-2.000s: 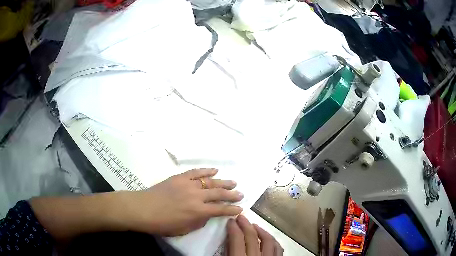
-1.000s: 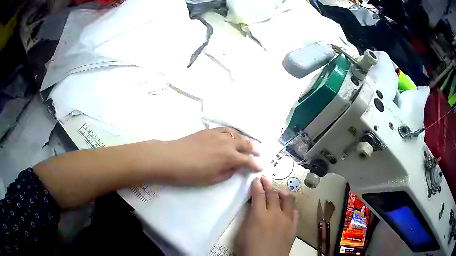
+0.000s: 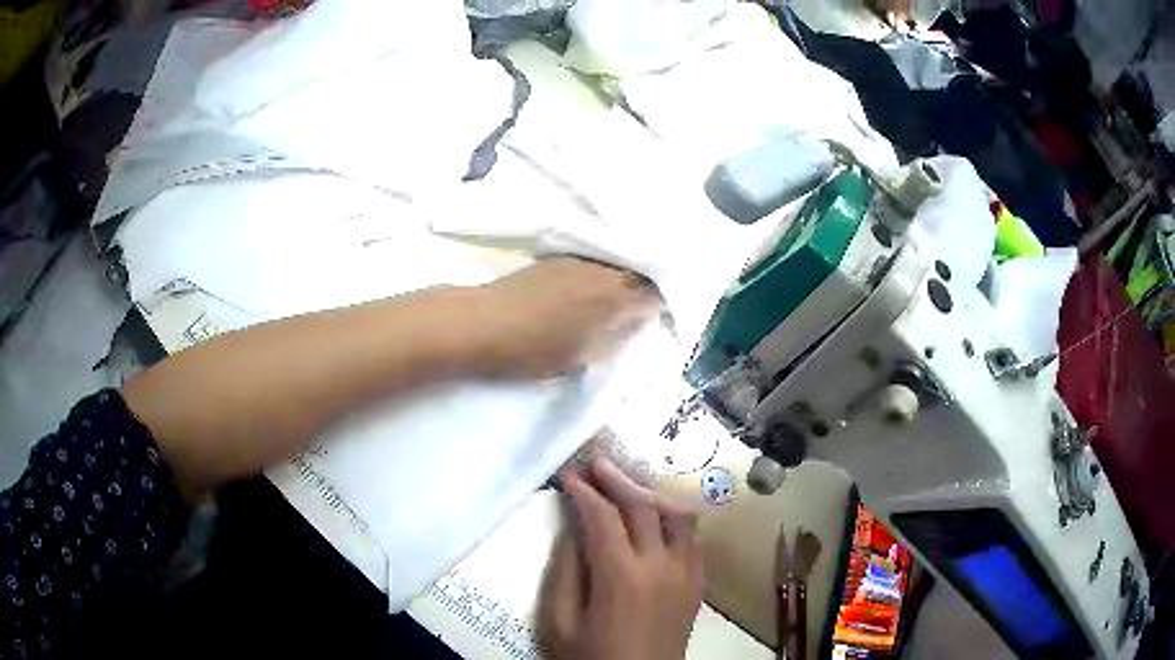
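A white fabric piece (image 3: pixel 425 451) lies across the pale table in front of the sewing machine (image 3: pixel 928 413). My left hand (image 3: pixel 567 316) is on the fabric, left of the needle area, blurred, with its fingertips near the cloth's edge. My right hand (image 3: pixel 625 554) is at the fabric's near right edge, below the needle plate (image 3: pixel 687 442), its fingertips by the cloth's edge; whether they grip it cannot be told. The presser foot area under the green cover (image 3: pixel 792 271) is partly washed out by glare.
Snips (image 3: pixel 792 600) and a lit smartphone (image 3: pixel 872 593) lie below the machine. A blue-lit control panel (image 3: pixel 999 580) is on the machine head. More white fabric (image 3: pixel 309 103) is heaped behind. Printed ruler marks (image 3: pixel 483 619) show on the table's edge.
My left hand has moved forward, away from me, along the cloth. My right hand has moved left and back from the needle plate. The fabric's near edge has shifted away from me.
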